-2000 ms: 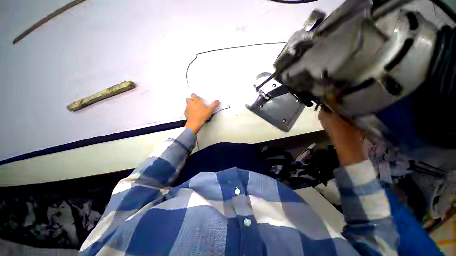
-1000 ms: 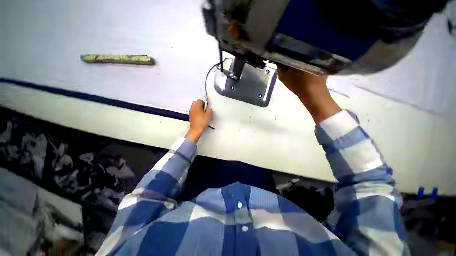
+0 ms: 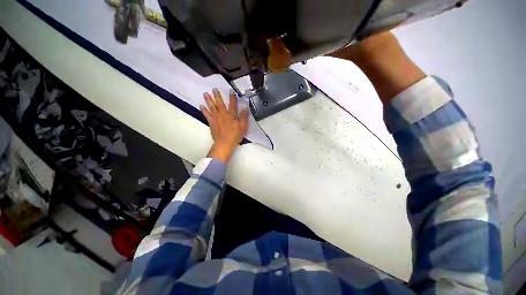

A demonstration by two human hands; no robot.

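The cutting machine's dark motor (image 3: 230,29) fills the top centre, with a brown knob (image 3: 278,55) on its near edge. Its grey base plate (image 3: 285,95) lies on the table, partly under the motor. My left hand (image 3: 225,121) lies flat on the marker paper (image 3: 184,80) just left of the plate, fingers spread, holding nothing. A pointed, paper-topped corner (image 3: 259,135) with a dark edge shows right of this hand. My right hand (image 3: 360,52) reaches behind the motor; its fingers are hidden, but the machine moves with it.
The lay's dark fabric edge (image 3: 115,60) runs diagonally from upper left. The cream table (image 3: 323,167) curves to lower right, with another paper-topped lay (image 3: 369,92) beyond it. A yellow-gold bar (image 3: 154,15) is partly hidden by the machine. Scraps (image 3: 52,109) and a red object (image 3: 126,241) lie below the edge.
The view has turned. The machine and my right hand have moved left across the table since two seconds ago. My left hand has opened from bent fingers to a flat, spread palm.
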